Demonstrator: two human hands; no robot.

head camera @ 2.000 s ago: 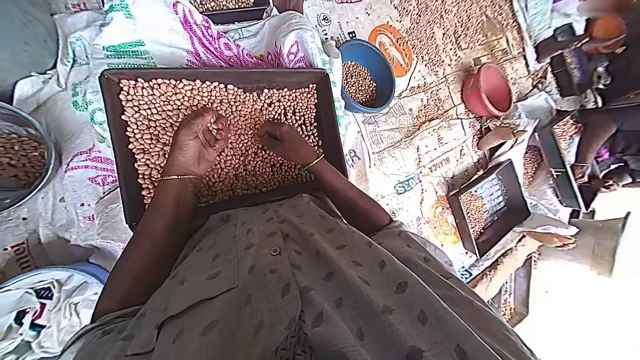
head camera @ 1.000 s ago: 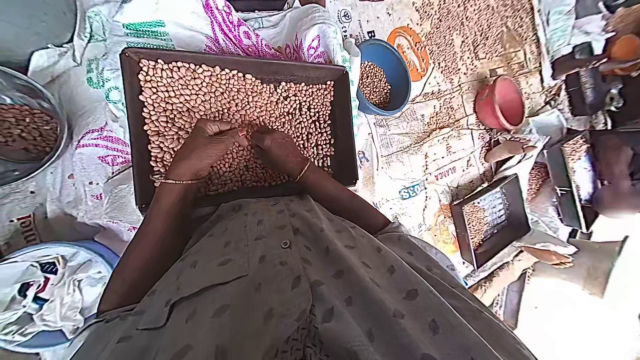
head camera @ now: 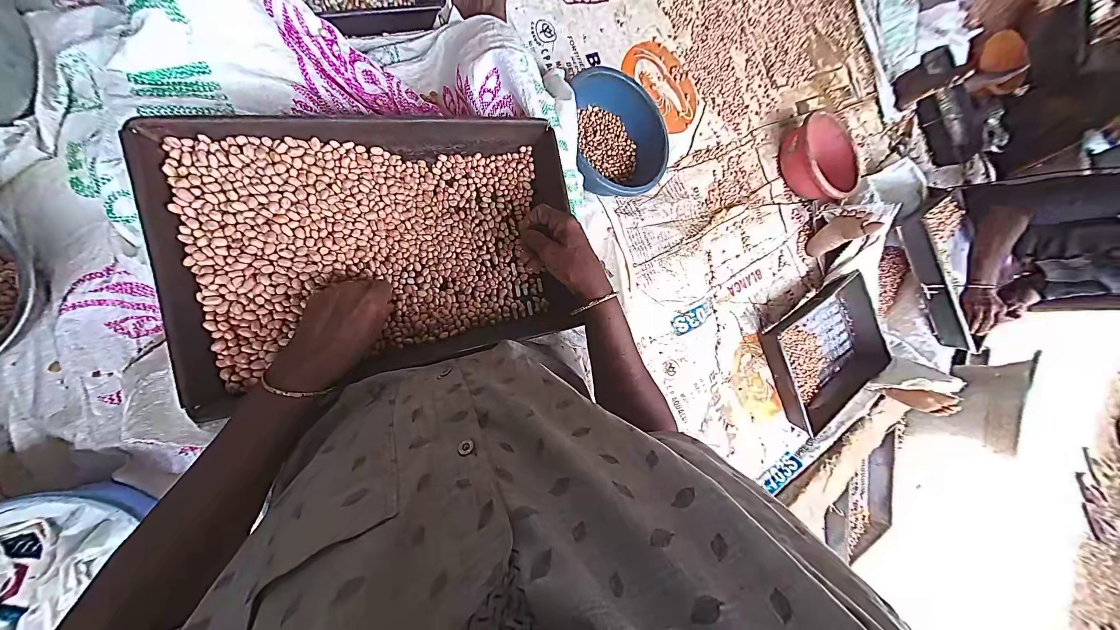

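A dark rectangular tray [head camera: 350,129] lies across my lap, its floor covered by a layer of shelled peanuts [head camera: 289,210]. My left hand [head camera: 337,324] rests with curled fingers on the peanuts near the tray's front edge; whether something is in it is hidden. At the tray's right side, my right hand [head camera: 560,249] has thumb and fingertips drawn together over the nuts by the rim, and I cannot tell if a nut is between them. Each wrist wears a thin bracelet.
Right of the tray stand a blue bowl [head camera: 652,131] with peanuts and a red bowl [head camera: 818,157]. Printed sacks [head camera: 647,236] cover the ground. Another tray [head camera: 866,372] holds nuts. A co-worker's hand [head camera: 982,308] is at far right. A cloth-filled basin [head camera: 122,494] is lower left.
My hands, close together over the middle of the tray one second ago, are now apart: the right one has moved to the tray's right side, the left one nearer its front edge.
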